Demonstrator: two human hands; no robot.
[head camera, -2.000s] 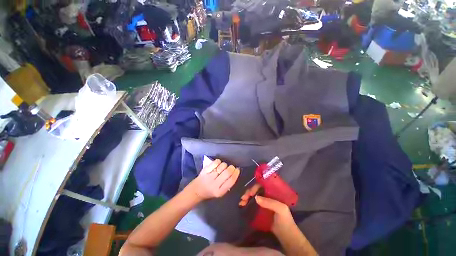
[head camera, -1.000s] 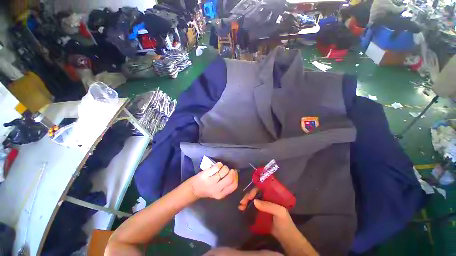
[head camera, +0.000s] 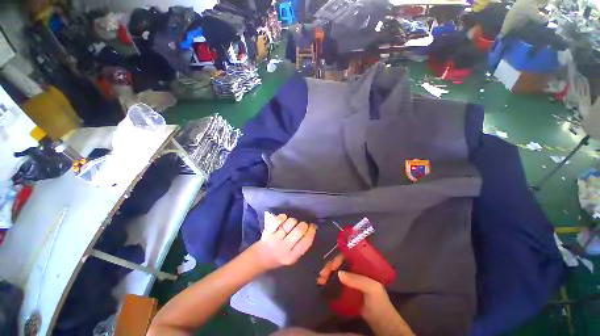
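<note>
A grey jacket (head camera: 316, 138) with navy sleeves (head camera: 516, 230) lies spread in front of me, a grey fold (head camera: 421, 191) across it. An orange-edged badge (head camera: 417, 170) is on its chest. My left hand (head camera: 287, 241) is closed on a white hang tag (head camera: 269, 222), whose tip shows above the fingers, over the left part of the jacket. My right hand (head camera: 352, 279) grips a red tagging gun (head camera: 368, 259), with a pale strip at its top and the needle pointing up-left towards my left hand. The needle's tip and my left hand are apart.
A white side table (head camera: 85, 216) with a clear plastic container (head camera: 139, 125) stands at the left. A bundled stack (head camera: 209, 141) lies behind it. Heaped clothes and a blue stool (head camera: 287, 12) are at the back. A thin stand (head camera: 566, 157) is at the right. Scraps litter the green floor.
The view has shifted slightly, so the jacket sits a little further right and lower. Less of the tag shows above my left hand than one second ago. Both hands keep their holds.
</note>
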